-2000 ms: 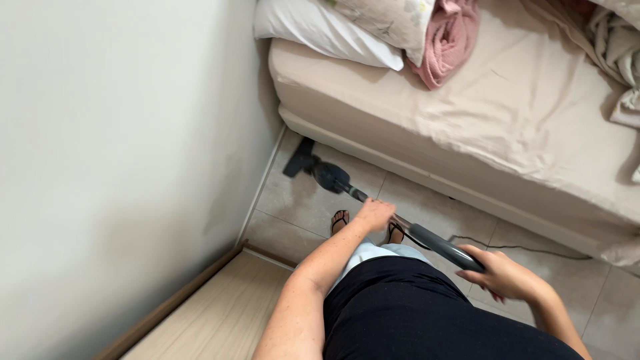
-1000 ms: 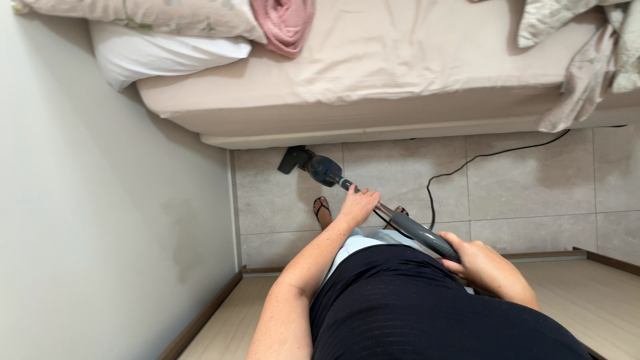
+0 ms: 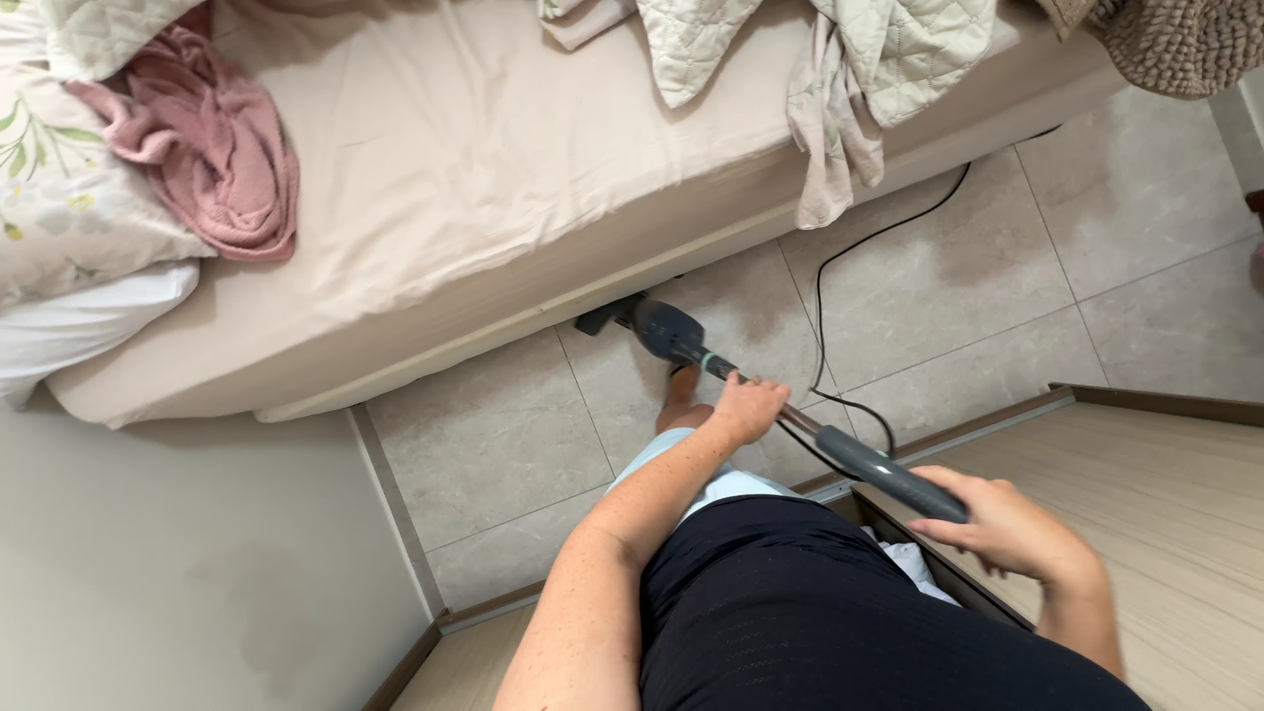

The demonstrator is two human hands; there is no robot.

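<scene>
My left hand [image 3: 752, 405] is closed around the metal tube of a corded stick vacuum cleaner [image 3: 669, 331], just above its dark body. At the upper end, my right hand [image 3: 987, 518] is at the grey handle [image 3: 889, 479], thumb and fingers on either side of it. The vacuum's floor head [image 3: 604, 314] lies on the tiles against the lower edge of the bed, partly hidden by the body. A black power cord [image 3: 820, 296] runs from near the handle over the floor to the bed's edge.
The bed [image 3: 474, 197] runs across the top, with a pink blanket [image 3: 232, 168], pillows and a quilted cover [image 3: 691, 49] hanging over its side. A wall [image 3: 197, 553] stands at left. Wooden cabinetry [image 3: 1116, 494] and an open drawer [image 3: 938, 563] are close to my right side. Grey floor tiles [image 3: 484, 454] lie between.
The floor head has moved right along the bed, away from the wall corner. Both hands have stayed on the vacuum. The view has turned and shifted right.
</scene>
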